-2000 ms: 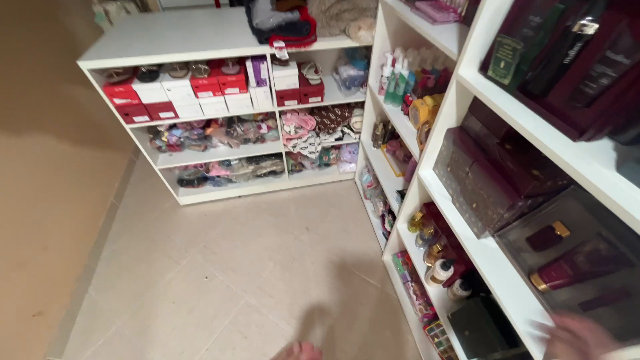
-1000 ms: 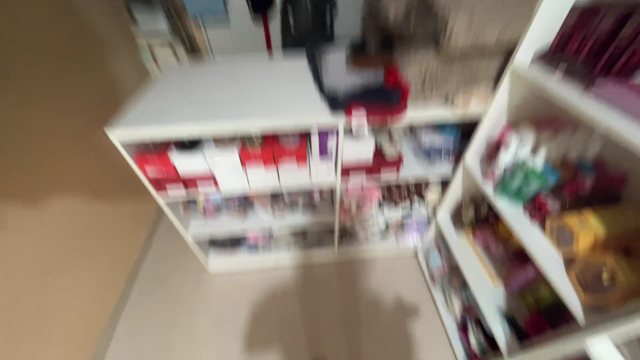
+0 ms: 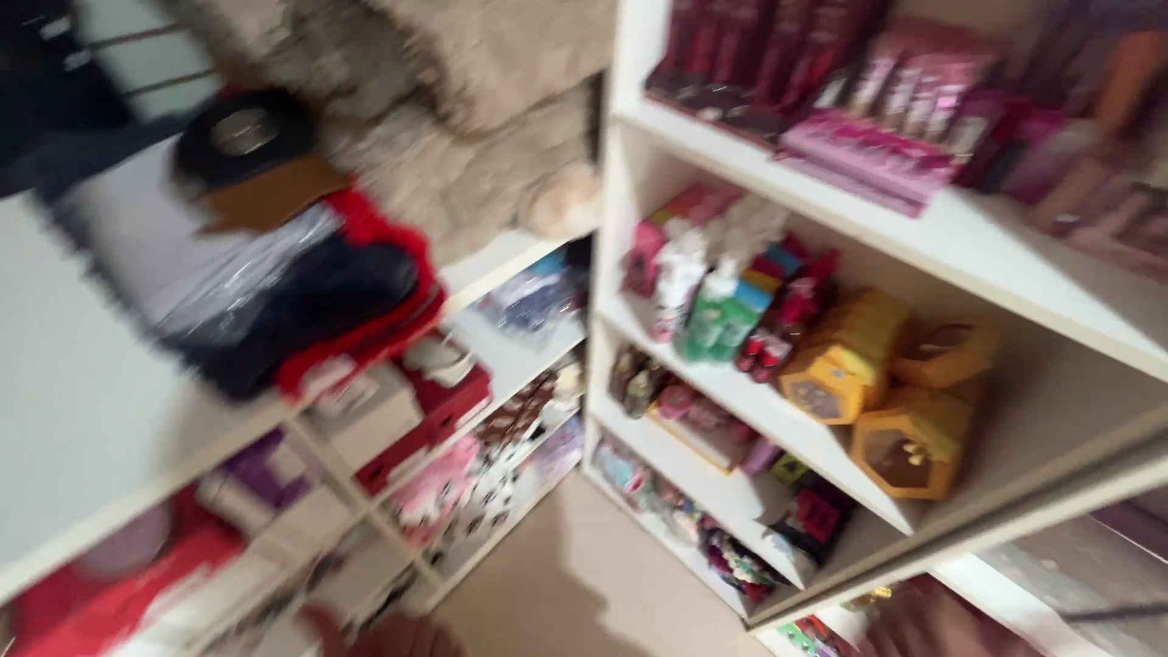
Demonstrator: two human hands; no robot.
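Observation:
At the bottom edge, left of centre, my left hand (image 3: 388,634) shows partly, blurred, in front of the low white shelf unit (image 3: 119,420); nothing is seen in it. My right hand (image 3: 926,625), also blurred and cut off by the frame, is at the lower right beside the tall white shelving (image 3: 785,210). Whether it touches anything there cannot be told. Yellow hexagonal boxes (image 3: 912,438) stand on a middle shelf above it, with green pump bottles (image 3: 721,310) to their left. Higher up lies a pink box of small tubes (image 3: 867,160).
Folded clothes with red edging (image 3: 365,342) and a dark cap (image 3: 242,137) lie on the low unit. Behind them is beige fluffy fabric (image 3: 493,73). Shoe boxes (image 3: 429,411) fill its shelves. Tiled floor (image 3: 538,566) shows between both units.
The view has swung right and closer to the corner between the units. Both hands show at the bottom now; one second ago neither was plainly seen.

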